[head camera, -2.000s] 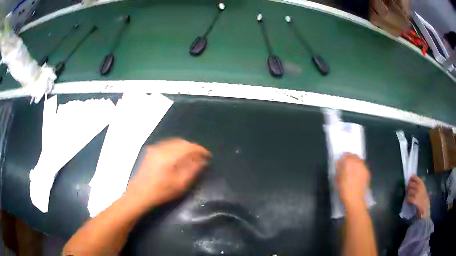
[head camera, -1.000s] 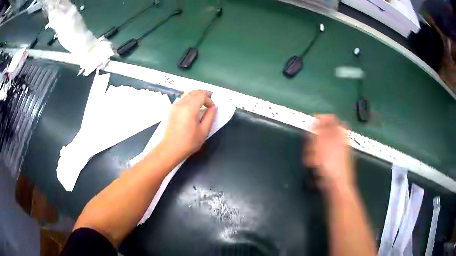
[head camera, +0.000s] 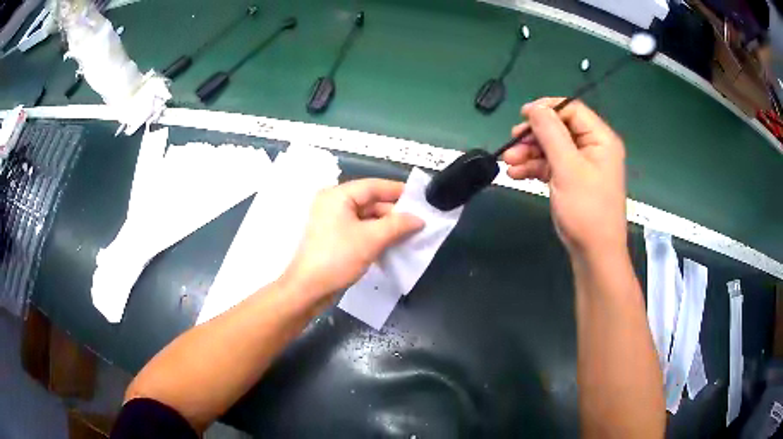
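Observation:
My right hand (head camera: 571, 167) pinches the thin stem of a black gooseneck device (head camera: 464, 178). Its stem points up right to a round white tip. My left hand (head camera: 361, 227) holds a white packing sleeve (head camera: 421, 244) by its upper end. The device's dark oval body lies against the sleeve's open-looking top end; how far it is inside I cannot tell. The sleeve hangs down left below my left fingers. A stack of empty sleeves (head camera: 266, 223) lies left of my left hand, partly behind the forearm, with another ragged pile (head camera: 185, 184) further left.
The conveyor edge rail (head camera: 283, 127) runs beyond the worktop (head camera: 515, 317). Black devices lie spaced on the green conveyor belt (head camera: 412, 51). The wrapped post (head camera: 107, 64) stands upper left, a clear plastic tray (head camera: 39, 206) far left. Filled sleeves (head camera: 678, 317) lie at right.
My left hand has drawn a sleeve off the stack and moved right and down. My right hand, blurred near the rail before, now holds a device raised against the sleeve's end.

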